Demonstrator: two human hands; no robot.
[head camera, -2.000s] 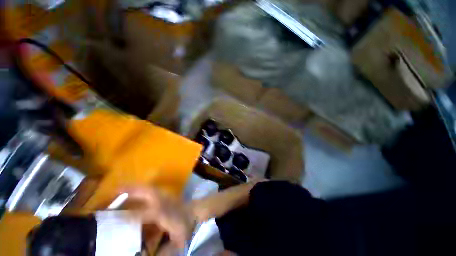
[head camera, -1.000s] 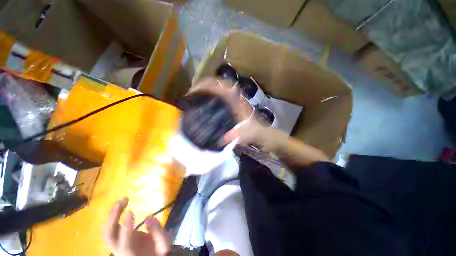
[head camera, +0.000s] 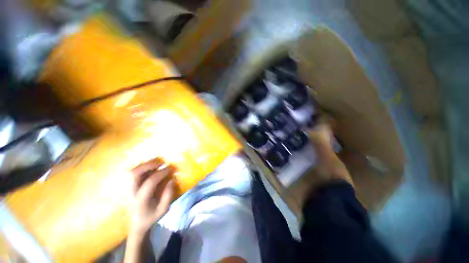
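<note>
The image is blurred. Several security cameras (head camera: 277, 120) with black ball heads and white bodies stand in rows inside the open cardboard carton (head camera: 355, 97). My right hand (head camera: 326, 151), in a dark sleeve, reaches down into the carton beside the nearest cameras. Its fingertips are blurred, so I cannot tell whether it grips a camera. My left hand (head camera: 151, 190) is over the orange bench edge, empty, with its fingers slightly curled and apart.
The shiny orange bench (head camera: 190, 138) spans the left, with a black cable (head camera: 128, 90) across it. Dark and pale equipment (head camera: 31, 154) is at the far left. More cardboard (head camera: 205, 36) stands behind the bench corner. Grey floor (head camera: 411, 210) shows right of the carton.
The camera held over the bench edge by my right hand is no longer there; that hand is now lower in the carton. More cameras show in the carton. The view has shifted.
</note>
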